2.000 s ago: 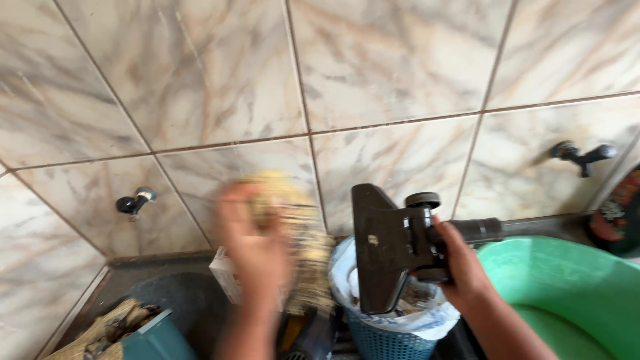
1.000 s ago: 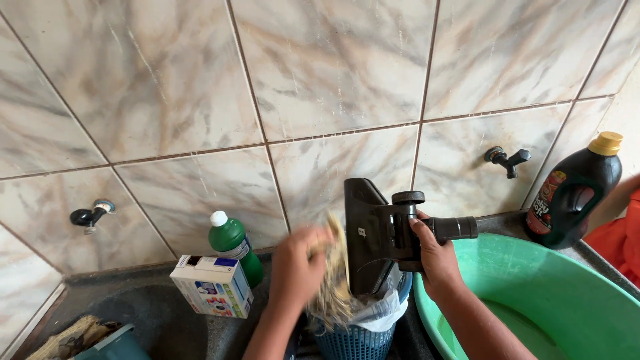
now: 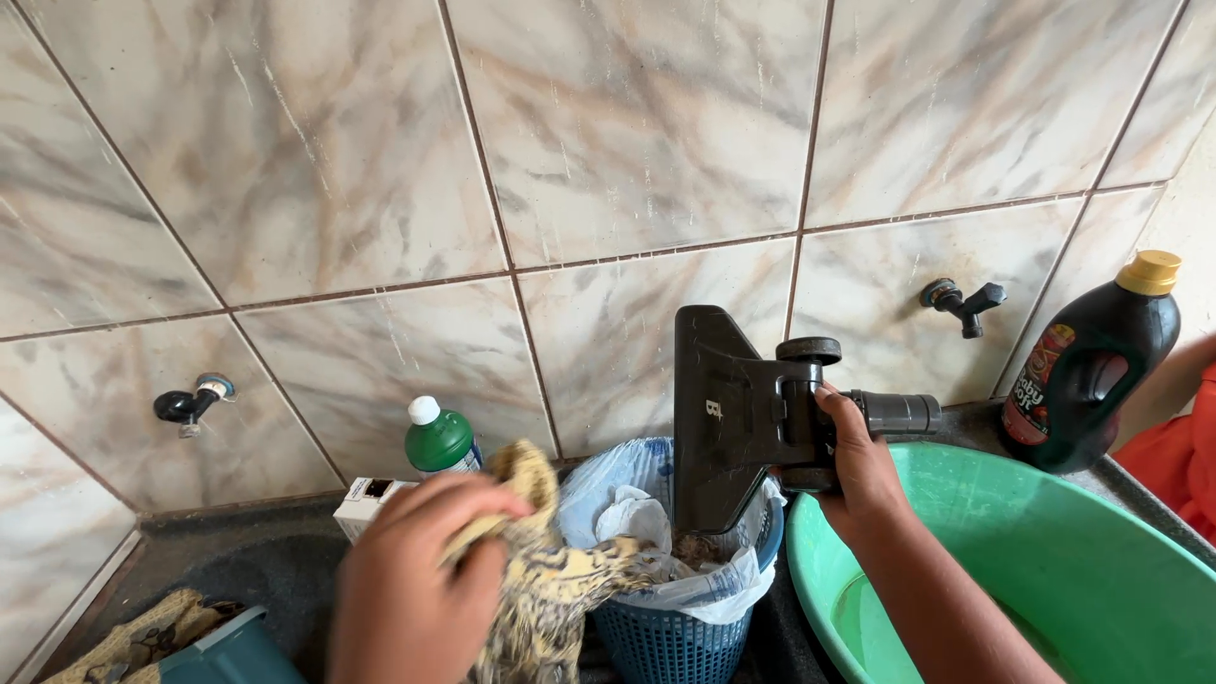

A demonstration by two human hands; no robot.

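Observation:
My right hand grips the neck of a black vacuum cleaner floor head, which is held upright above a lined bin. My left hand, slightly blurred, pinches a yellow and black patterned cloth that hangs down left of the bin. The bin is a blue perforated plastic basket with a white plastic bag inside; crumpled white waste and brownish fluff show in it. Part of the cloth reaches over the bin's left rim.
A green plastic basin stands at right, beside a black fabric softener bottle. A green bottle, a small box and a teal container are at left. Two taps project from the tiled wall. A person's arm shows far right.
My left hand has moved left, away from the floor head, with the cloth in it. The floor head stays in my right hand above the bin.

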